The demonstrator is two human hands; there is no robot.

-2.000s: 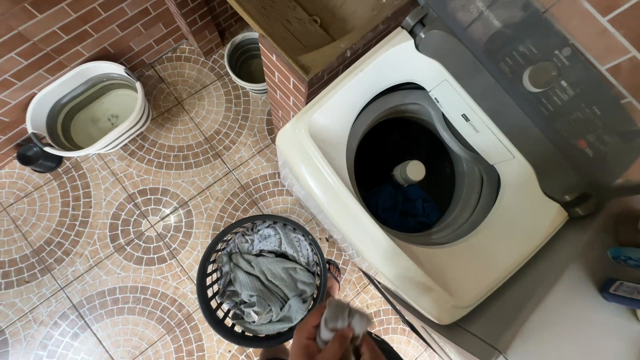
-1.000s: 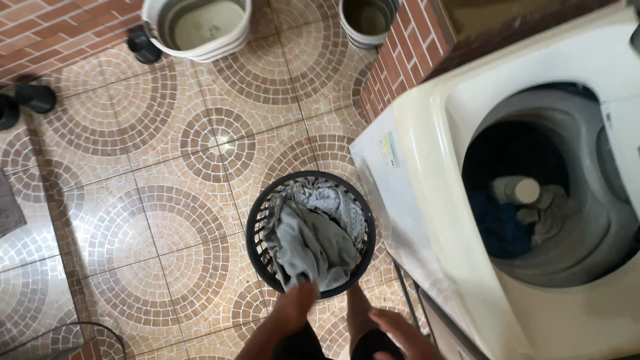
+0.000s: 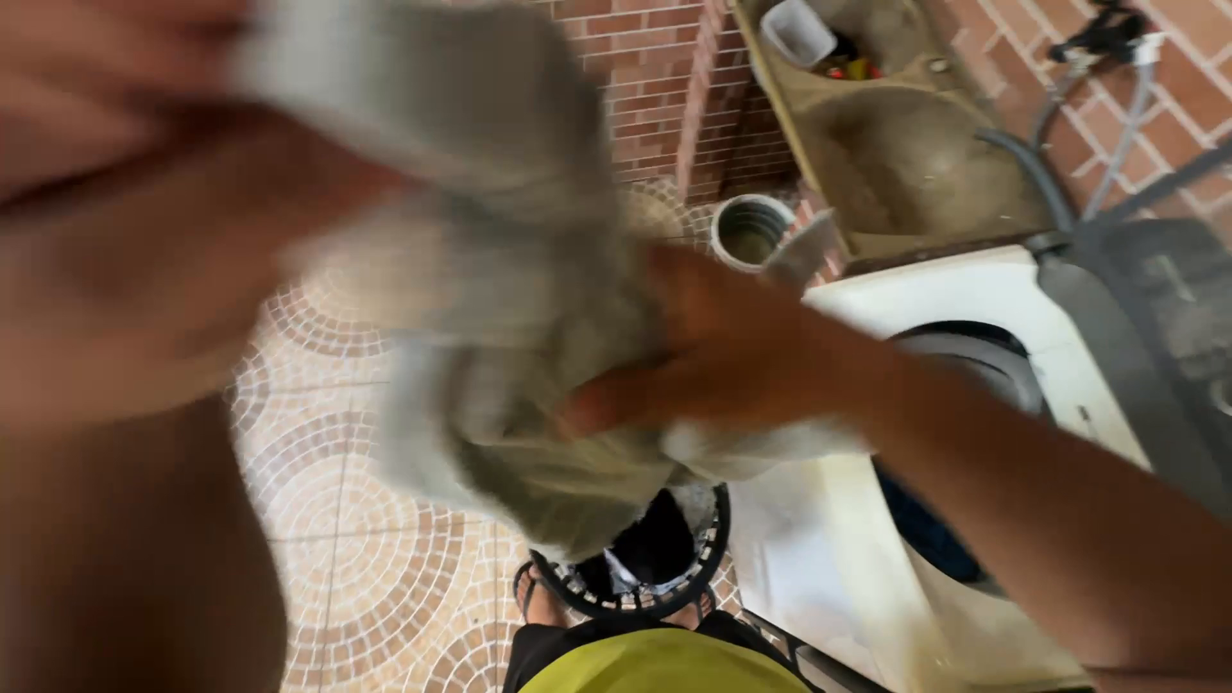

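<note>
A grey-green cloth garment point(image 3: 568, 289), blurred by motion, is held up above the floor between both hands. My left hand point(image 3: 125, 125) is very near the camera at the upper left, its fingers on the garment's upper end. My right hand point(image 3: 664, 356) grips the garment's middle from the right. Below it stands a black plastic laundry basket point(image 3: 717, 539) with dark and pale clothes inside, partly hidden by the garment. On the right is the open top-loading washing machine point(image 3: 1068, 332), with dark blue cloth point(image 3: 924, 525) in its drum; my right forearm hides part of it.
A two-basin utility sink point(image 3: 914, 164) with a white plastic container point(image 3: 797, 33) adjoins the machine at the top. Near its base stands a round bucket point(image 3: 751, 231). Grey hoses point(image 3: 1035, 173) run along the brick wall. My sandalled feet point(image 3: 539, 597) flank the basket on the tiled floor.
The grey garment that lay in the basket one second ago is now raised in both hands. Darker clothes show in the basket. The view has shifted.
</note>
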